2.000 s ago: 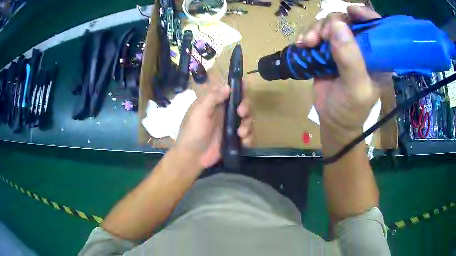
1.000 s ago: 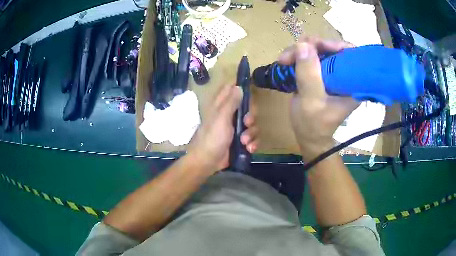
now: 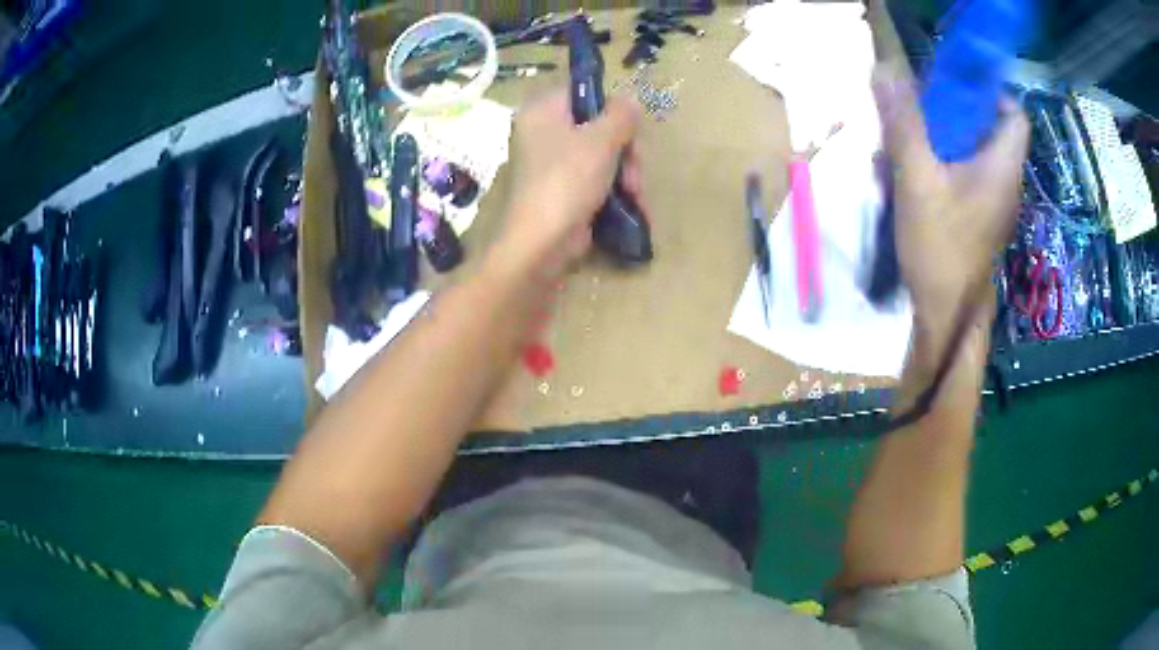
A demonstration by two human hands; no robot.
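My left hand point(image 3: 578, 172) holds the long black handle unit point(image 3: 620, 232) over the middle of the cardboard tray, its thick end towards me and its other end towards the tray's far edge. My right hand point(image 3: 947, 191) is at the tray's right side with the blue electric screwdriver point(image 3: 976, 79), which is blurred and cut off by the top edge. The screwdriver's bit is not clearly visible. A pink pen-like tool point(image 3: 805, 235) and a thin dark pointed tool point(image 3: 759, 235) lie on the white paper point(image 3: 833, 324). Tiny screws point(image 3: 657, 98) lie beyond my left hand.
The tray point(image 3: 610, 394) holds a pale tape roll point(image 3: 441, 104), purple-pink pieces point(image 3: 439, 239) and black shells point(image 3: 352, 229) at left, small black parts point(image 3: 664, 26) at the far edge, and red bits point(image 3: 730, 380) near the front. Red-handled scissors point(image 3: 1040, 292) lie right of it.
My left hand has moved away from me with the handle unit, now turned differently. My right hand and the screwdriver have moved right, away from the unit, uncovering the pink and dark tools.
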